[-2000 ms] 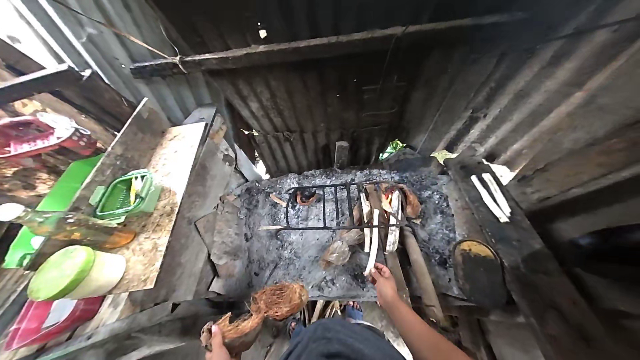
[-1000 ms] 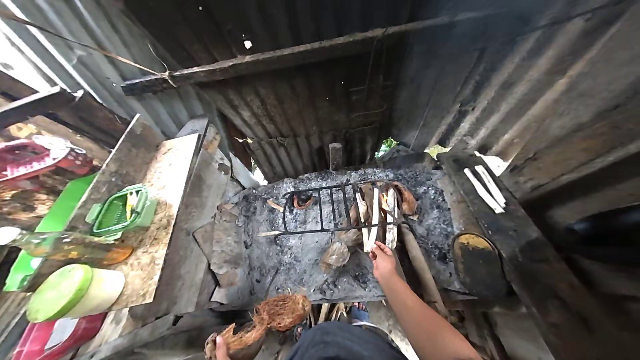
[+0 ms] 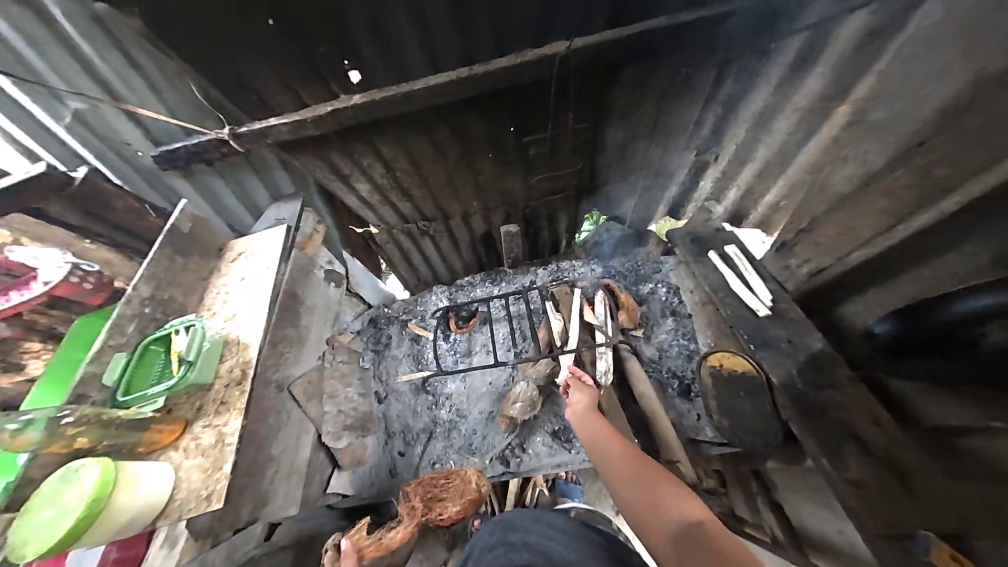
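My right hand (image 3: 581, 392) grips the near end of a pale split stick of wood (image 3: 572, 327), whose far part lies over the black metal grate (image 3: 494, 335). Other firewood (image 3: 603, 339) lies beside it, with a piece of coconut husk (image 3: 624, 303) at the far right end of the grate and thin smoke behind. At the bottom edge my left hand (image 3: 347, 553), mostly out of view, holds a fibrous brown coconut husk (image 3: 445, 498). A dark ring-like piece of husk (image 3: 465, 321) shows under the grate's left part.
Ash (image 3: 441, 433) covers the hearth. Two pale sticks (image 3: 740, 279) and a blackened oval object (image 3: 739, 394) are on the right. On the left board stand a green plastic basket (image 3: 161, 370), a glass bottle (image 3: 94, 429) and a lidded tub (image 3: 87, 504). A beam (image 3: 441, 88) crosses above.
My right hand has moved the pale stick slightly forward and over the grate beside the other wood. The left hand still holds the husk, low in view.
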